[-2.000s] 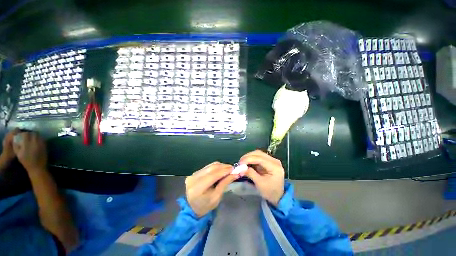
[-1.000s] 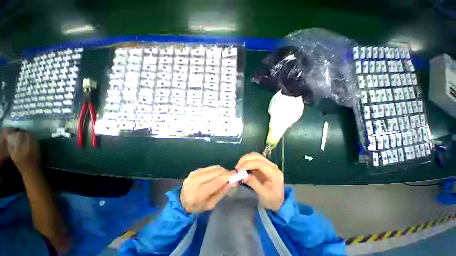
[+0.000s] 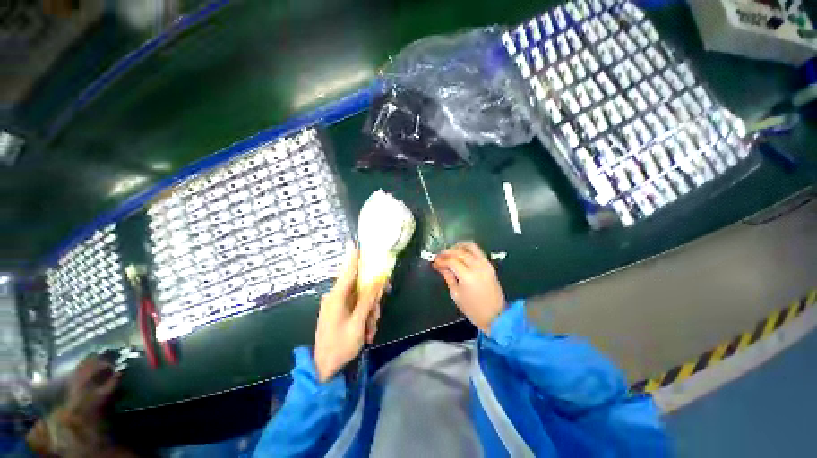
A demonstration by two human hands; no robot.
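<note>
My left hand (image 3: 342,315) is closed around the yellow narrow part of the squeeze bottle (image 3: 383,224), whose rounded white end points away from me. My right hand (image 3: 469,281) is over the bench, right of the bottle, with thumb and fingertips together on a small white piece (image 3: 428,256). Whether this piece is a housing cannot be told. A thin pale stick or wire (image 3: 428,201) runs from near these fingertips toward the plastic bag. The bottle's dark tip is hidden by my left hand.
A blister tray (image 3: 251,228) lies left, the right-hand tray (image 3: 627,107) right. A clear bag with black contents (image 3: 466,89) lies behind the bottle. A white strip (image 3: 511,207) and tiny white piece (image 3: 498,256) lie right. Red-handled cutters (image 3: 148,326) and a neighbour's hand (image 3: 85,389) are left.
My hands have parted from around the white housing. My left hand has taken hold of the bottle, and my right hand has moved beside it. The whole view has turned and shifted right.
</note>
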